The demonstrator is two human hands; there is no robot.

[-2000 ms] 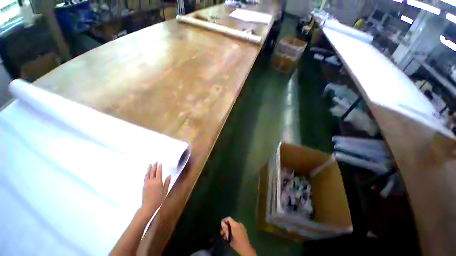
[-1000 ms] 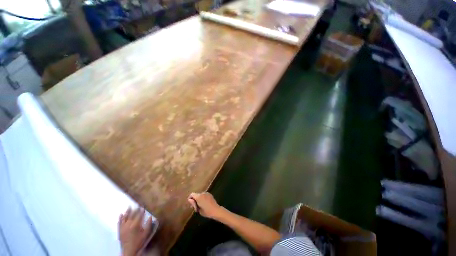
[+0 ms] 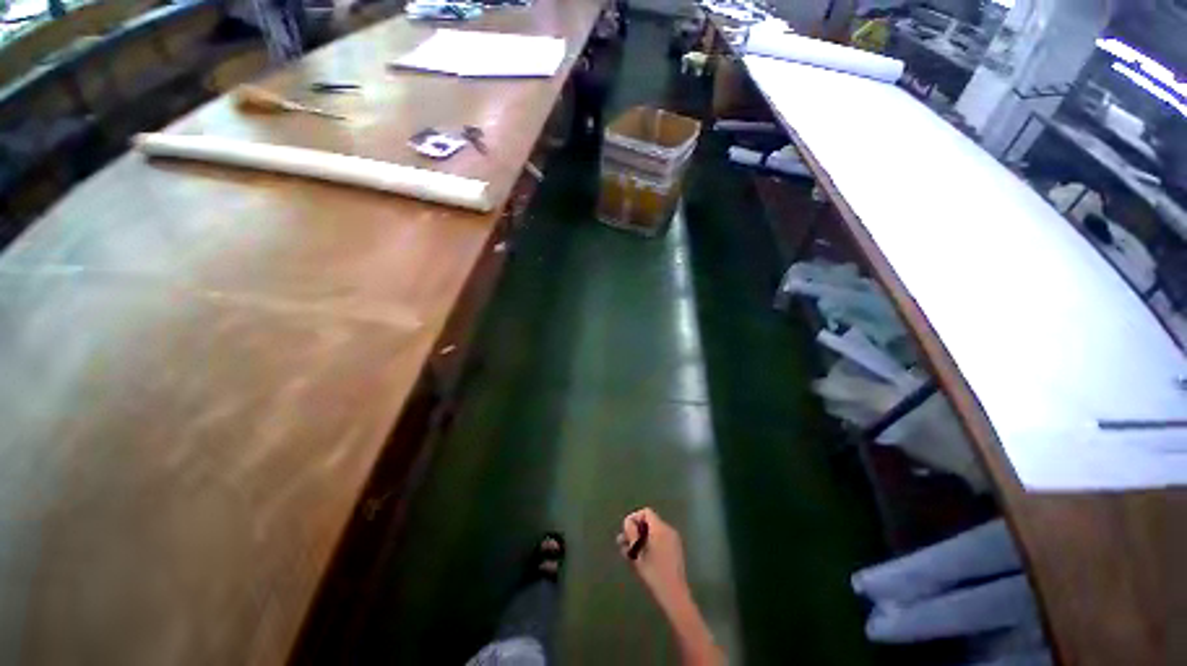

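My right hand (image 3: 654, 546) is low in the middle of the picture, over the aisle. It is closed around a slim dark pen (image 3: 638, 540), mostly hidden in the fingers. My left hand is out of the picture. On the left brown table (image 3: 273, 312), a long pale paper roll (image 3: 313, 172) lies across the top. Beyond it lie a small white printed card (image 3: 437, 142), a small dark tool beside it, a table brush (image 3: 267, 100) with a pale handle, and white sheets (image 3: 482, 53).
A green-floored aisle (image 3: 631, 377) runs ahead between two tables, with a cardboard box (image 3: 647, 169) in it. The right table holds white marker paper (image 3: 950, 247) and a white roll (image 3: 823, 55). Wrapped bundles (image 3: 944, 579) lie under that table. A sandalled foot (image 3: 551, 552) shows below.
The view has moved forward along the aisle. The near marker paper, the nearer box and my left hand have left the picture. My right hand has moved from the table edge to over the aisle.
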